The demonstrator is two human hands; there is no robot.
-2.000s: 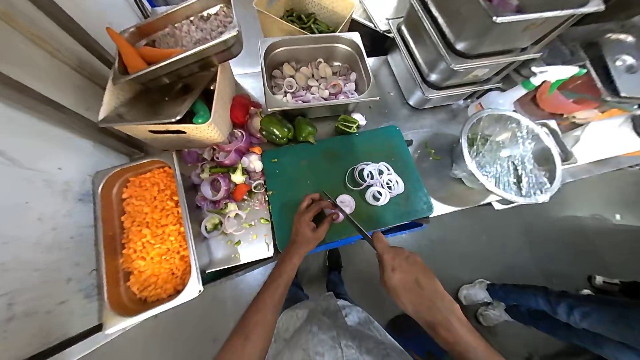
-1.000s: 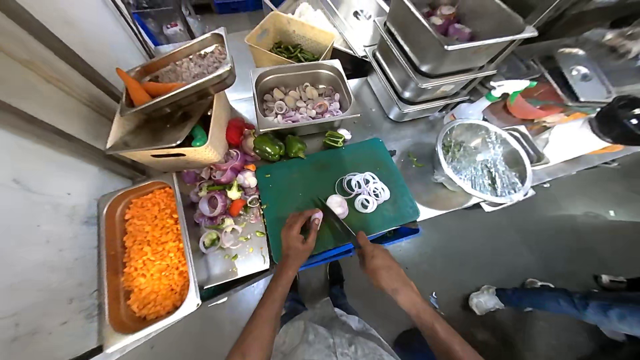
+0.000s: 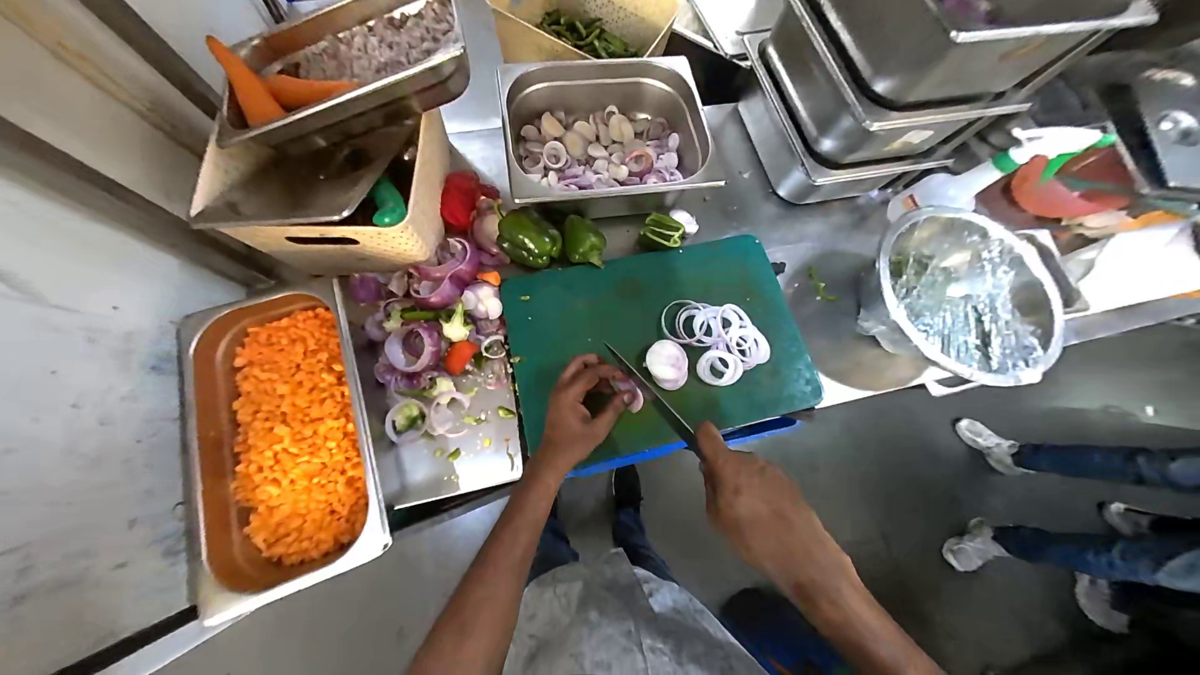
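My left hand point(image 3: 583, 412) holds a small piece of red onion point(image 3: 630, 395) over the near left part of the green cutting board point(image 3: 600, 309). In my right hand point(image 3: 745, 483) is the handle of a kitchen knife point(image 3: 656, 398), its blade pointing up and left, beside the onion piece. A larger pale onion piece point(image 3: 667, 364) lies on the board just right of the blade. Thin onion rings point(image 3: 720, 336) lie in a loose heap further right on the board.
Onion trimmings point(image 3: 412, 347) lie left of the board, beside a steel pan of diced carrot point(image 3: 300, 436). Behind stand green bell peppers point(image 3: 530, 238) and a steel pan of sliced onion point(image 3: 609, 150). A plastic-lined container point(image 3: 970, 295) is at right. People's legs point(image 3: 1097, 466) show at lower right.
The larger onion piece, near the knife in both earlier frames, now lies apart from my left hand, which holds a small piece. The view has shifted somewhat.
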